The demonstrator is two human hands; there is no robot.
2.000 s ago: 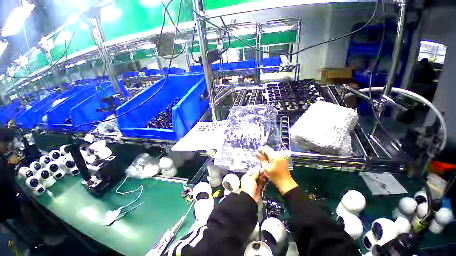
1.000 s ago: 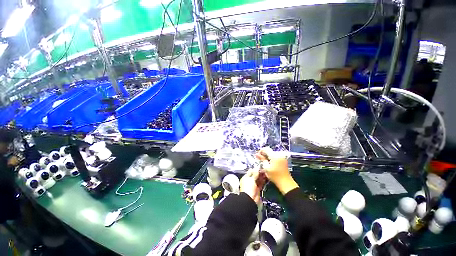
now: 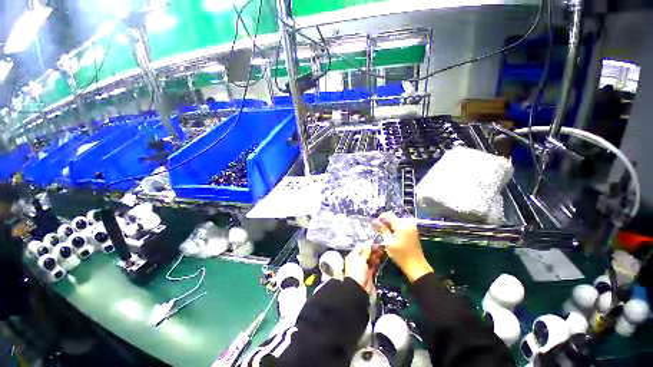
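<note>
My left hand [image 3: 360, 264] and my right hand [image 3: 401, 242] are close together in front of the clear plastic bag [image 3: 356, 188]. Their fingertips pinch a small dark camera part or wire end [image 3: 377, 251], too small to tell exactly. The part is mostly hidden by the fingers. White camera housings [image 3: 290, 277] stand just left of and below my hands, and another housing [image 3: 392, 330] with a black face is below them. Loose dark wired components [image 3: 391, 299] lie under my right wrist.
A large blue bin [image 3: 236, 154] stands behind to the left. A white foam pack [image 3: 465, 183] and black parts tray [image 3: 419, 136] rest on the roller rack. More housings [image 3: 505, 290] are right, others [image 3: 66, 249] far left. A white cable plug [image 3: 161, 311] lies on the mat.
My right hand has shifted slightly up and right, and its fingertips are a little farther from my left hand. The bench items have not moved.
</note>
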